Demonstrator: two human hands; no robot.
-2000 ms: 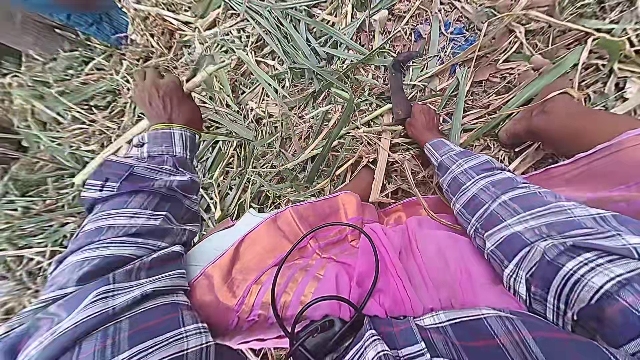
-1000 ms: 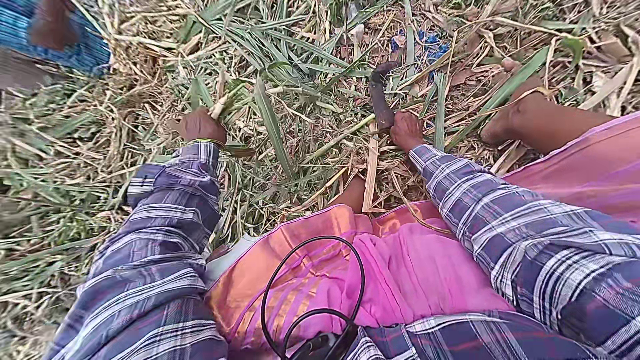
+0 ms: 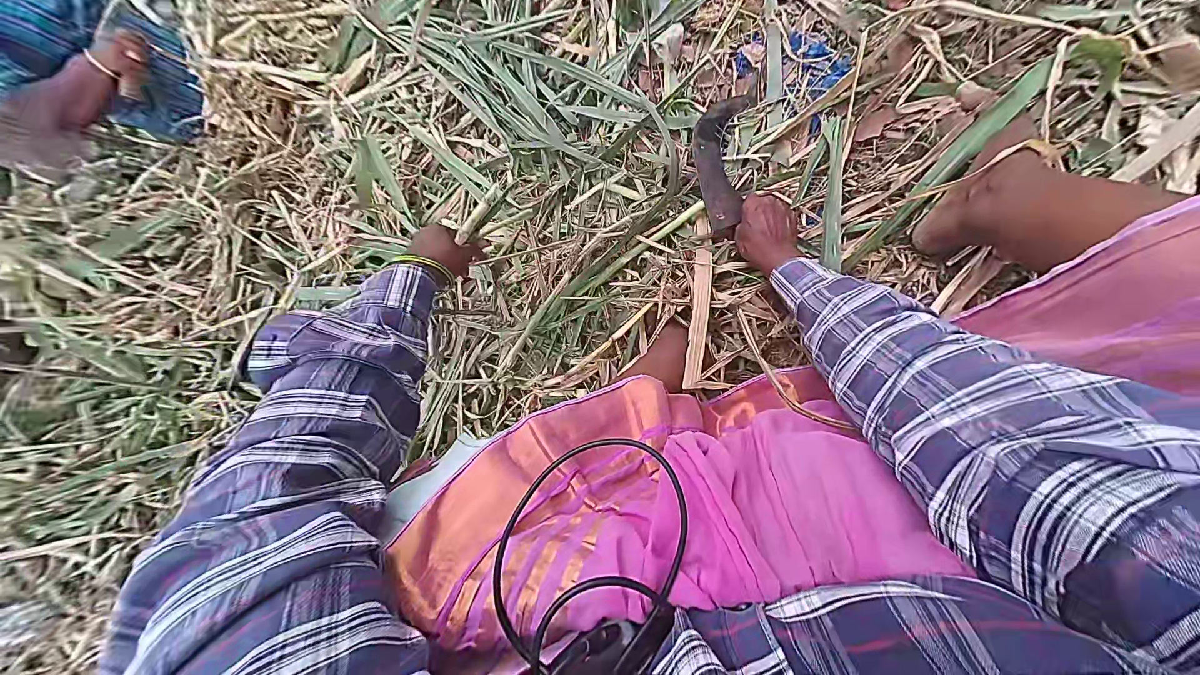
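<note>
My left hand (image 3: 444,251), with yellow-green bangles at the wrist, is closed around a short pale plant stalk (image 3: 478,216) at left centre. At right centre, my right hand (image 3: 769,232) grips a dark curved tool that looks like a sickle (image 3: 714,169). Its curved end points away from me and its tip lies among the leaves. Cut green and dry stalks and long leaves (image 3: 562,122) cover the ground between and beyond my hands.
Another person's hand (image 3: 120,58) and blue cloth (image 3: 164,94) are at the top left. Blue plastic scraps (image 3: 817,66) lie beyond the tool. My bare foot (image 3: 975,211) is at right. A black cable (image 3: 502,562) loops over my pink cloth (image 3: 750,506).
The long pale stalk at my left hand two seconds ago no longer shows; a short one is there now. My left hand has come nearer my right, which still grips the tool.
</note>
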